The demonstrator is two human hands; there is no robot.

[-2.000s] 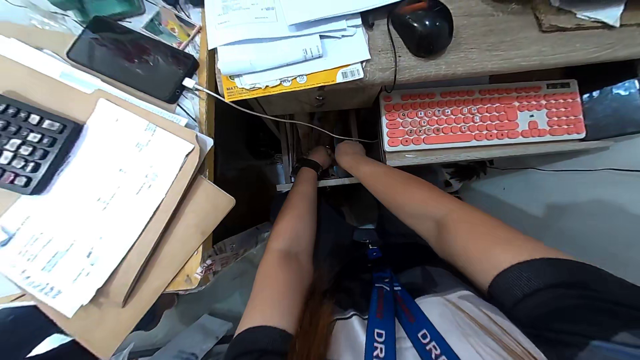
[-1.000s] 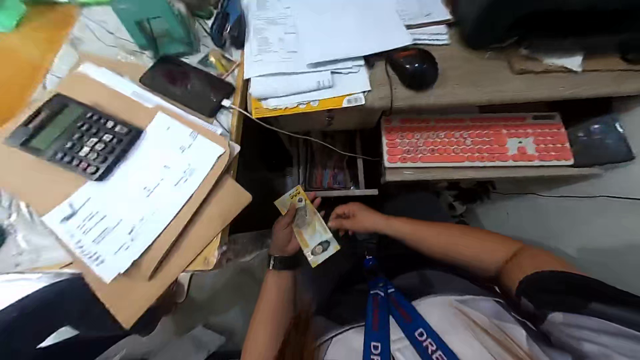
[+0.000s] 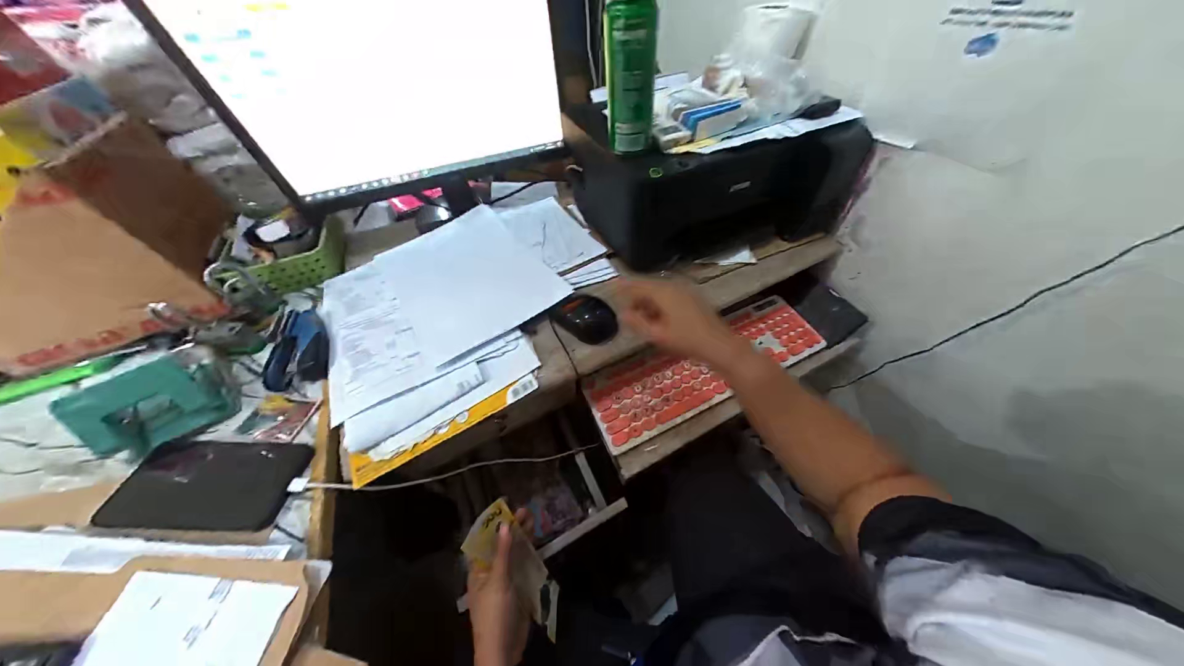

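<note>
Low in the middle of the view, my left hand (image 3: 499,592) grips a yellow banknote (image 3: 504,546), held upright in front of the open drawer (image 3: 587,527). Banknotes or papers of a purplish colour lie inside the drawer, blurred. My right hand (image 3: 657,310) is raised over the desk, just right of the black computer mouse (image 3: 588,319) and above the coral-and-white keyboard (image 3: 657,393). It is blurred, with its fingers curled; nothing can be seen in it. Left of the mouse lies a stack of papers (image 3: 444,296) on a yellow envelope.
A monitor (image 3: 370,83) stands behind the papers. At the back right, a black printer (image 3: 721,185) carries a green can (image 3: 632,74) and plastic-wrapped items. On the left are a black phone (image 3: 203,486) with a white cable, a teal puncher-like tool (image 3: 148,402), folders and a green basket (image 3: 291,268).
Both hands were in the drawer, then at the banknote. My right hand has left it and risen over the desk near the mouse; my left still holds it. The view has swung up.
</note>
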